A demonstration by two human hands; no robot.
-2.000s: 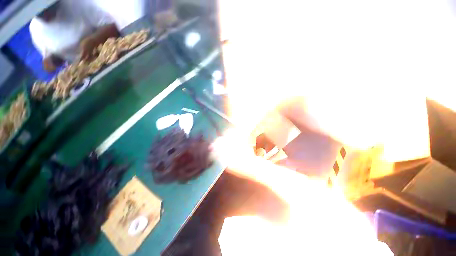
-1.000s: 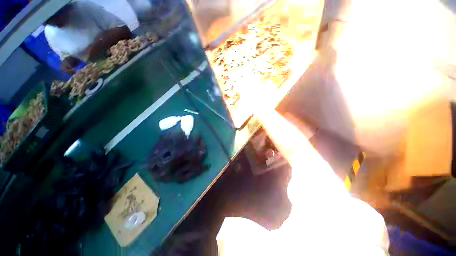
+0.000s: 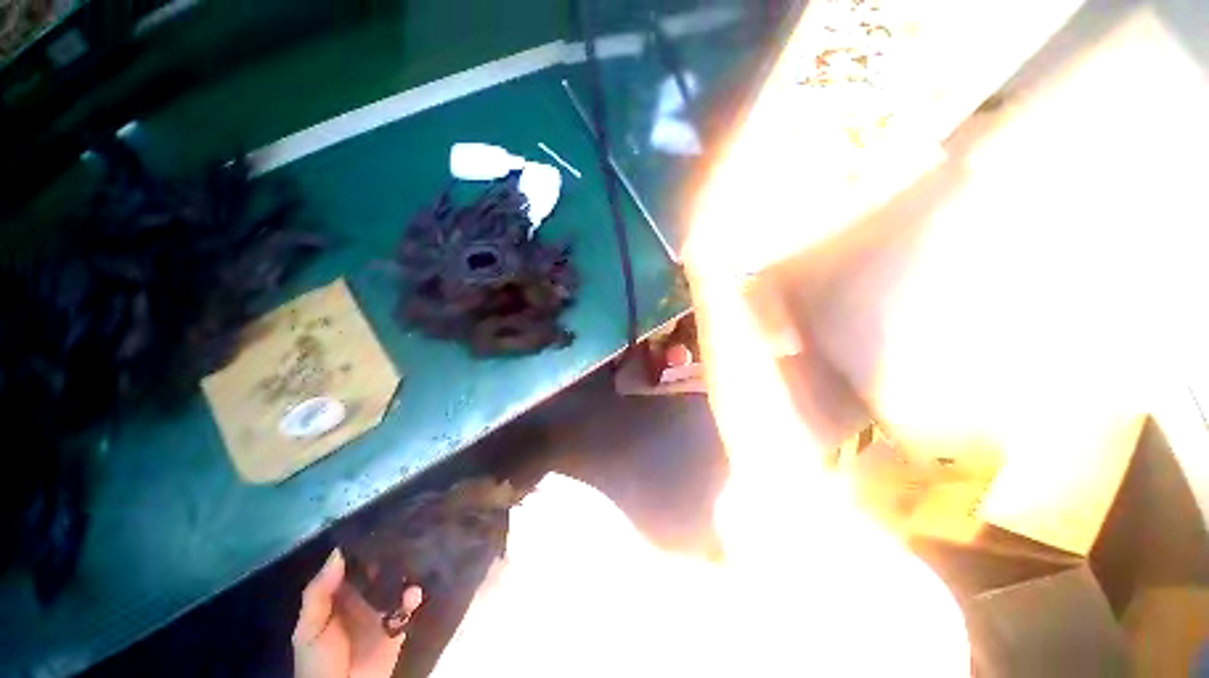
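Observation:
My left hand [image 3: 347, 623] is at the bottom edge, partly cut off, with its fingers around a dark, soft, ragged moulded part [image 3: 431, 543] in front of the bench edge. A small dark ring-like opening shows by the fingertips. My right hand cannot be made out beside the blown-out white area. A round bunch of black parts [image 3: 491, 272] with a visible opening lies on the green bench [image 3: 438, 411]. A cardboard pad [image 3: 245, 411] lies left of it, bearing brown crumbs and a pale disc [image 3: 312, 417].
A large dark heap of parts [image 3: 146, 278] covers the left of the bench. Two white bottle-like items [image 3: 484, 162] and a thin pale stick [image 3: 560, 160] lie behind the bunch. A dark cable [image 3: 621, 239] crosses the bench. Open cardboard boxes [image 3: 1034, 623] stand lower right. Strong glare hides much of the right.
The view has shifted, so the bench things sit higher in the picture. My left hand and the dark part in it have come into view at the bottom.

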